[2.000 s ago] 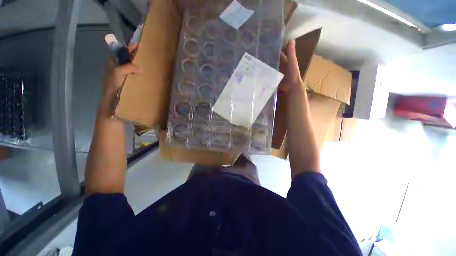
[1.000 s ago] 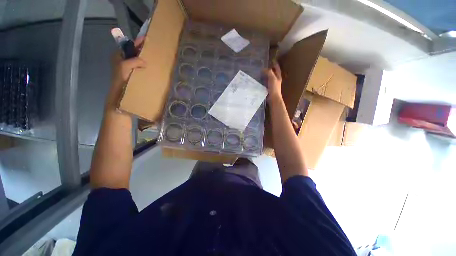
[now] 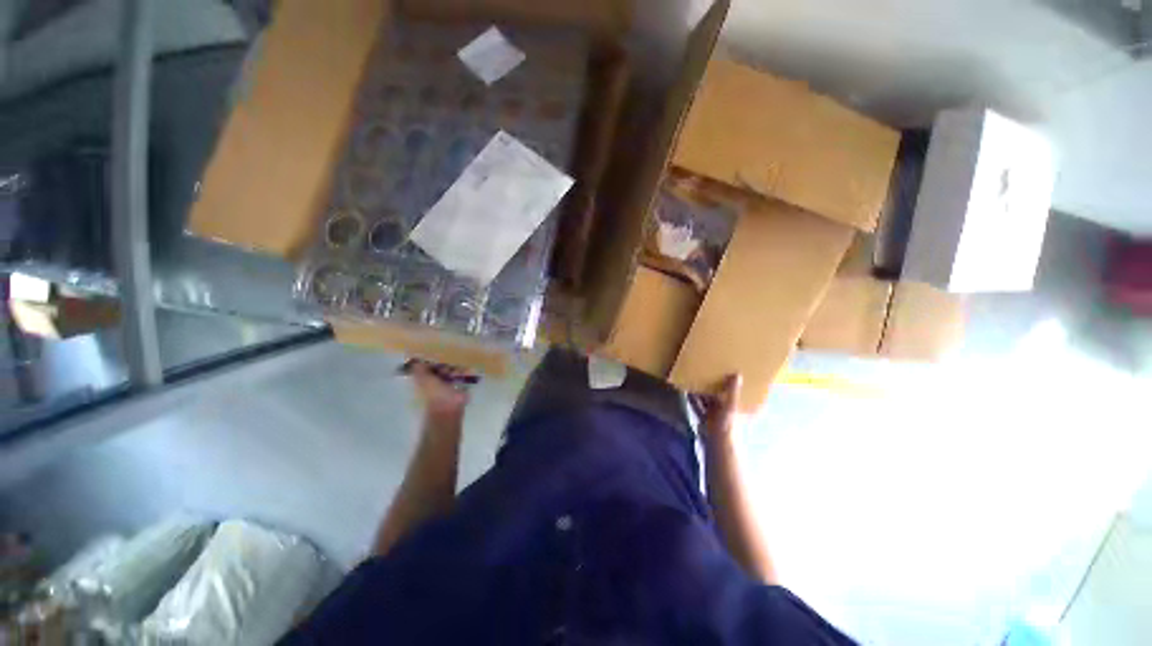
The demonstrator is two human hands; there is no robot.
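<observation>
An open brown carton [image 3: 281,139] stands at upper left. In it is a clear plastic blister tray [image 3: 417,271] with rows of round pockets. A large white paper label [image 3: 493,208] and a smaller one [image 3: 492,56] lie on the tray. My left hand [image 3: 440,391] is below this carton, shut on a thin dark object [image 3: 442,372] that is too blurred to name. My right hand [image 3: 723,401] is at the lower corner of a second open carton's flap [image 3: 771,290], fingers on its edge. Clear plastic shows inside the second carton.
A grey steel rack upright [image 3: 134,202] stands at left. A white box [image 3: 983,202] is at right, beside more brown cardboard. White plastic bags [image 3: 240,587] lie at lower left. A blurred red item [image 3: 1128,275] is at the far right edge.
My left hand has left the first carton's flap and moved down, still holding the dark object. My right hand has left the tray and moved to the second carton's flap. The view has shifted right.
</observation>
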